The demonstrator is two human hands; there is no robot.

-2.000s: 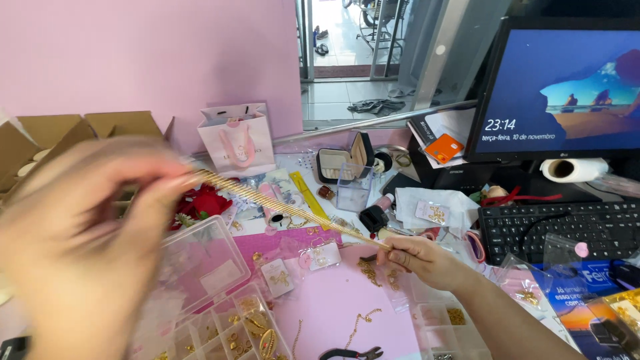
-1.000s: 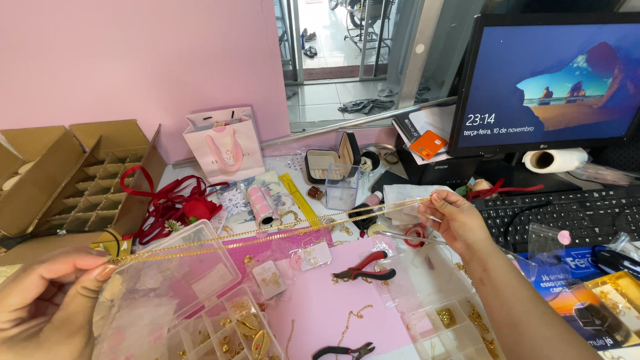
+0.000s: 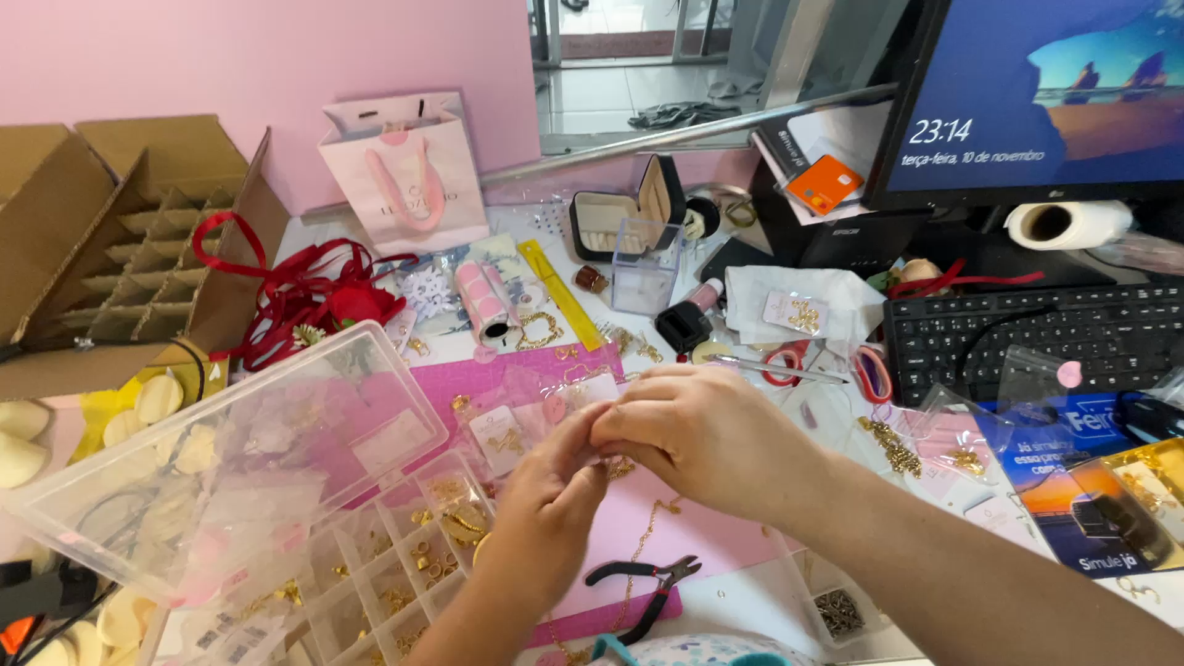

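Observation:
Over the pink work mat (image 3: 740, 523), my left hand (image 3: 555, 490) and my right hand (image 3: 689, 435) meet, fingertips pinched together. A bit of gold-coloured chain (image 3: 620, 467) shows just under the fingers; the rest of what they hold is hidden by them. Nearer to me lie black-handled cutting pliers (image 3: 652, 587), partly across a thin gold-coloured chain (image 3: 643, 536). Left of my left hand is a clear compartment box (image 3: 370, 569) of small gold-coloured findings, its lid (image 3: 240, 462) raised. A small earring card (image 3: 499, 439) in a plastic bag lies beyond my left hand.
A divided cardboard box (image 3: 231, 240), red ribbon (image 3: 324, 268) and a pink paper bag (image 3: 407, 176) stand behind at left. A yellow ruler (image 3: 560, 296), an opened jewellery case (image 3: 629, 217) and scissors (image 3: 786, 363) lie beyond my hands. At right are a keyboard (image 3: 1036, 333) and a monitor (image 3: 1036, 102).
My hands have come together over the mat; a second ago they were wide apart with a gold-coloured chain stretched between them. The red-handled pliers seen on the mat then are not visible now.

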